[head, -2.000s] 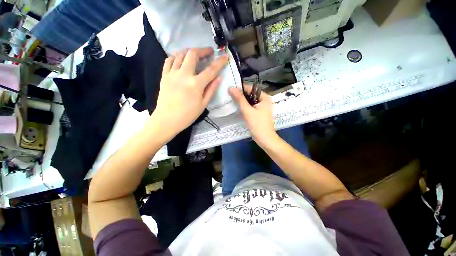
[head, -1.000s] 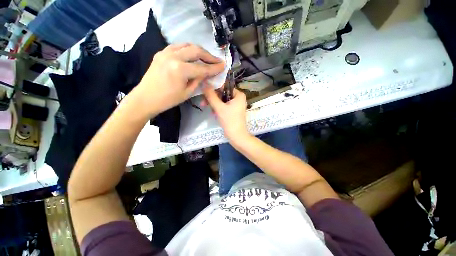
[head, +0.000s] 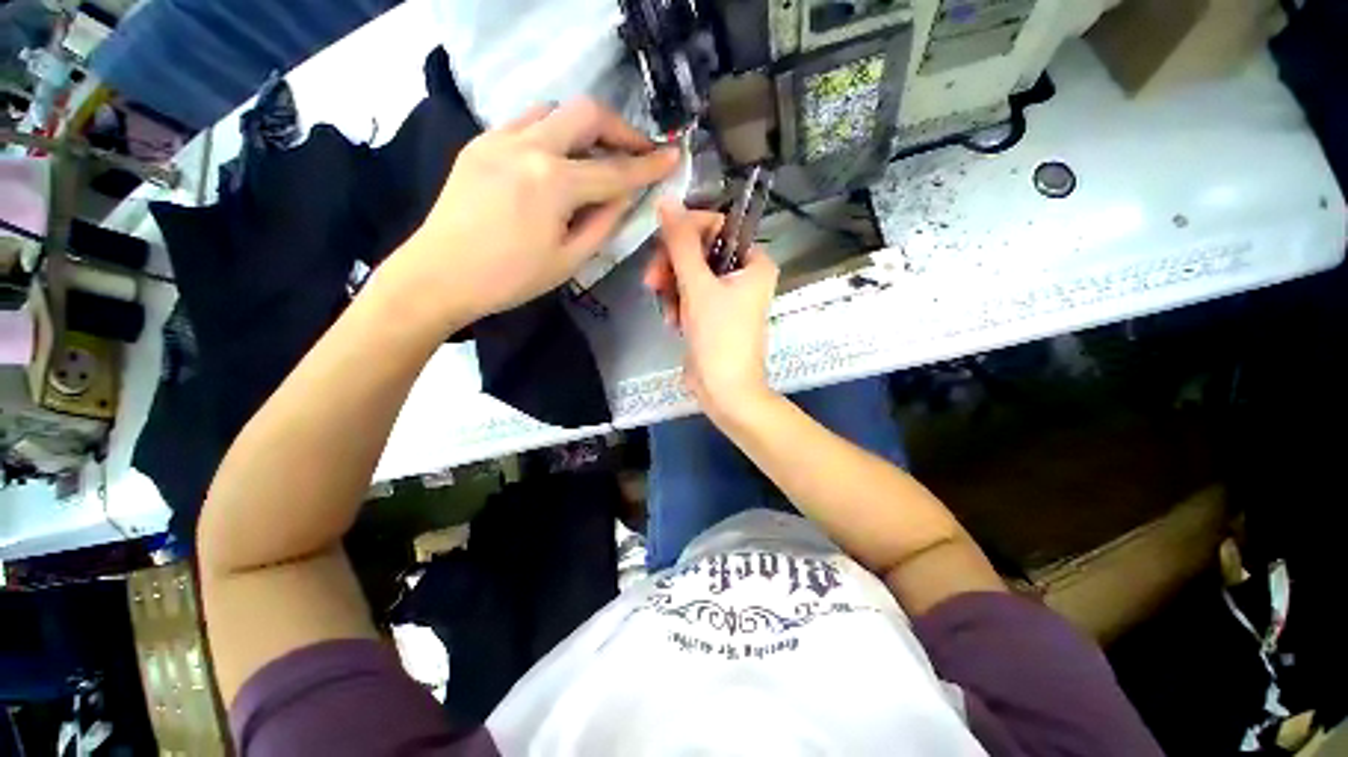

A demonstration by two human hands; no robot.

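Note:
White fabric (head: 628,237) lies at the presser foot and needle area (head: 674,130) of the grey-cream sewing machine (head: 917,74). My left hand (head: 540,207) grips the white fabric near the needle, fingertips pinched at its edge. My right hand (head: 717,289) holds dark metal thread snips (head: 744,215), blades pointing up toward the machine. Its thumb and forefinger are at the lower end of the white fabric; whether they pinch it is hard to tell. Black fabric panels (head: 281,266) lie on the table left of my left hand, one corner reaching the front edge.
The white table (head: 1124,266) has a printed ruler along its front edge. Blue denim-like cloth (head: 222,52) lies at the far left. Thread cones (head: 104,318) stand on the neighbouring machine. A brown cardboard box (head: 1175,45) is at the far right. Black cloth (head: 532,592) hangs below the table.
Both hands have shifted slightly right since one second ago. The snips have moved right and tilt away from the needle. Black cloth has spread right along the table's front edge.

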